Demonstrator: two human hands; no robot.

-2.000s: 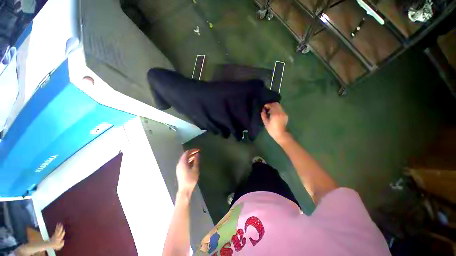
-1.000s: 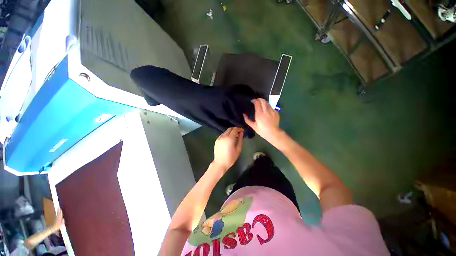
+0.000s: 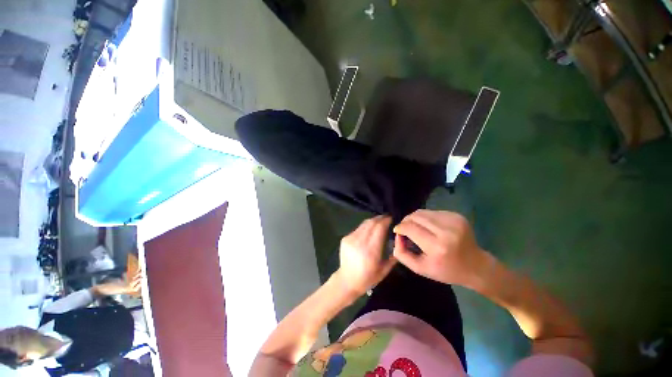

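The black interlining pile [image 3: 317,158] hangs in a long dark heap beside the machine, over a dark brown surface with two upright-edged bars. My left hand [image 3: 366,254] and my right hand [image 3: 440,247] are close together at its near end, fingers pinching the edge of the black interlining. The fingertips partly hide the held edge. A dark red fabric panel [image 3: 188,294] lies flat on the white conveyor belt [image 3: 247,258] at the left.
The blue fusing press [image 3: 151,162] with its grey side stands at the upper left. A second person [image 3: 88,335] in a dark vest is across the belt, a hand near its far edge. A wheeled brown rack [image 3: 626,81] stands on the green floor at the upper right.
My left hand has come from beside the belt to the black interlining, joining my right hand. Both hands and the cloth's near end are closer to my body. The view has turned, showing more of the second person.
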